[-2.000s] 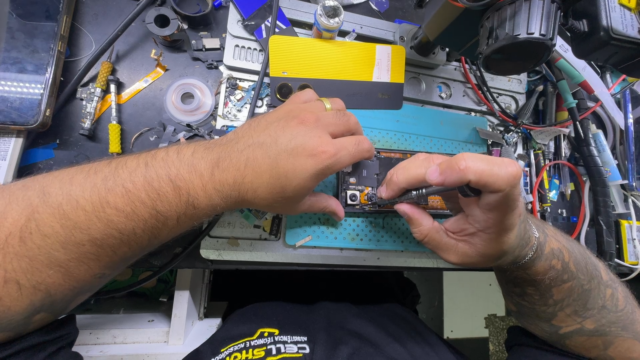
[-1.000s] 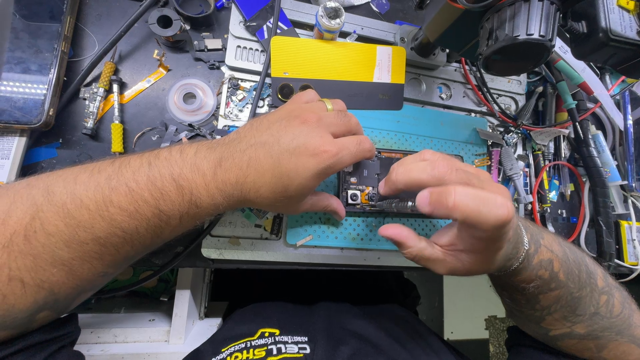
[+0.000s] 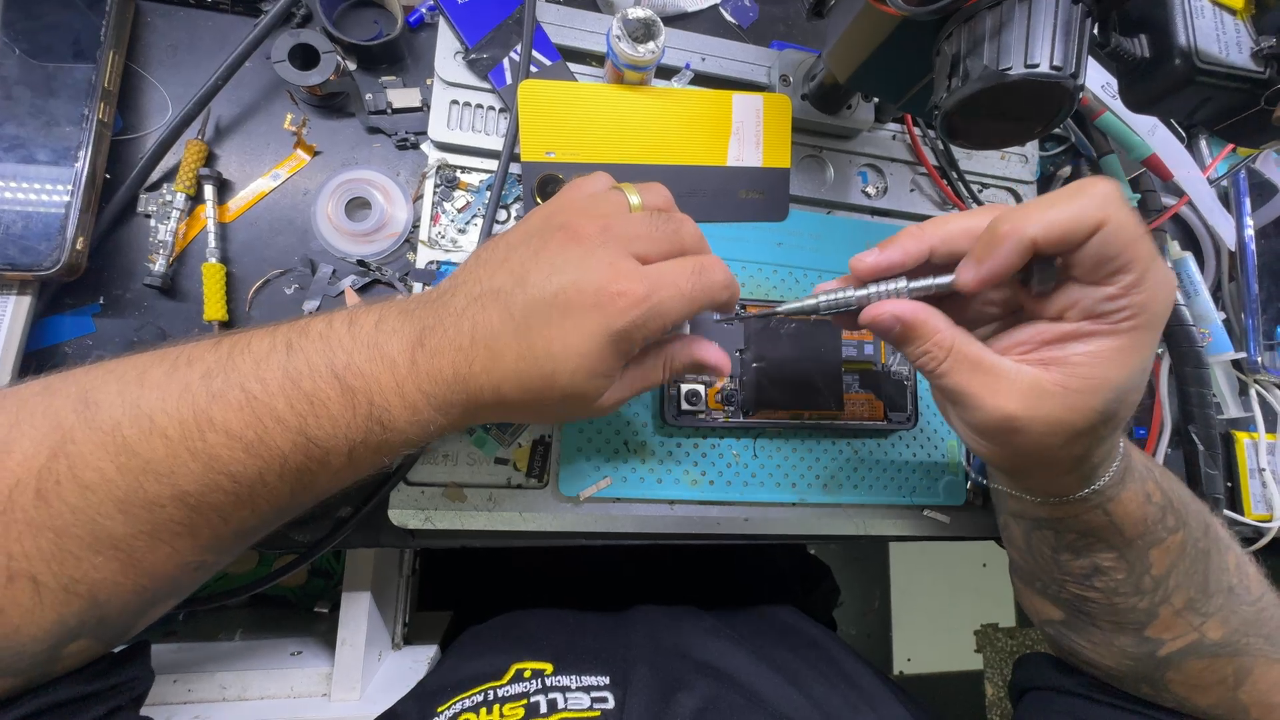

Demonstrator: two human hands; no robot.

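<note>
An opened smartphone (image 3: 795, 365) lies on a teal perforated mat (image 3: 650, 460), its battery, orange flex cables and camera module (image 3: 691, 397) exposed. My left hand (image 3: 620, 290) is over the phone's left end, thumb and fingers bent; whether it grips something small there is hidden. In my right hand (image 3: 1020, 310), a slim metal hand tool with a knurled grip (image 3: 870, 293) is held between thumb and fingers, its dark tip pointing left, close to my left fingertips above the phone's upper edge. Behind the phone lies a yellow and dark grey phone back cover (image 3: 655, 130).
At the left are another smartphone (image 3: 60, 140), two yellow-gripped tools (image 3: 214, 250), an orange flex cable (image 3: 262, 190) and a wire spool (image 3: 360, 212). A small jar (image 3: 635, 45) stands at the back. Cables and a syringe (image 3: 1205, 310) crowd the right side.
My right hand has lifted and moved back from the phone's lower edge, and the tool in it now points at the upper edge. My left hand has stayed at about the same place.
</note>
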